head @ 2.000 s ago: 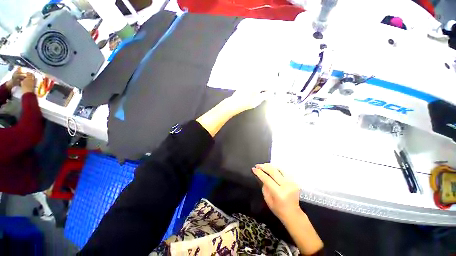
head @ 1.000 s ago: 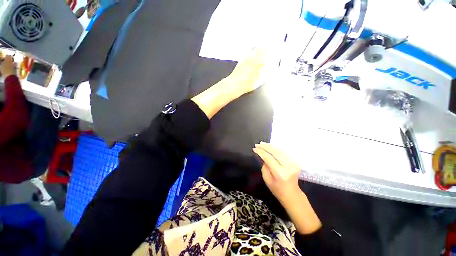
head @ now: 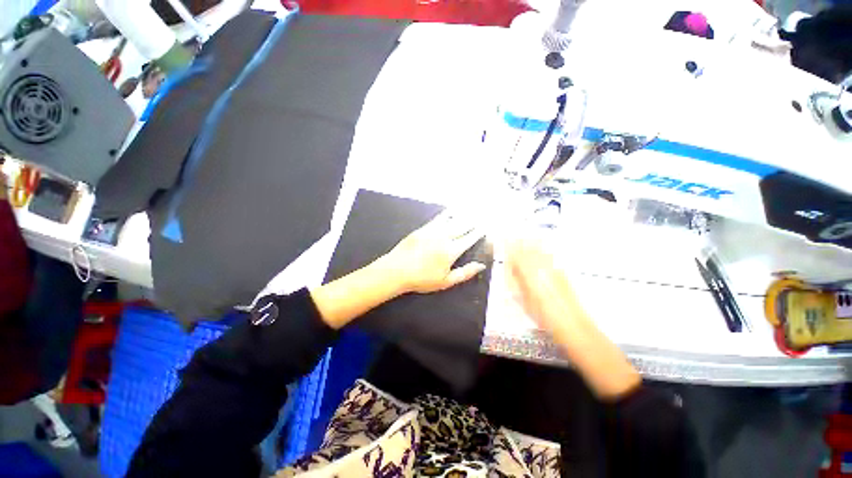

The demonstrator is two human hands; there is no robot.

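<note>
A dark grey cut panel lies under my left hand and hangs over the table's front edge. My left hand lies flat on it with the thumb apart. My right hand is at the panel's right edge, just in front of the needle area; its fingers are washed out by glare, so its hold cannot be told. The white sewing machine with a blue stripe stands behind. More dark grey panels with a blue strip lie at the left.
Dark slim tools and a yellow-cased phone lie at the right. A neighbouring machine stands at the left. A blue crate and a red stool are below the table. A person's red sleeve shows far left.
My right hand has moved up from the table's front edge to the needle area. My left hand has moved down and lies flatter. The panel under it now lies apart from the left panels.
</note>
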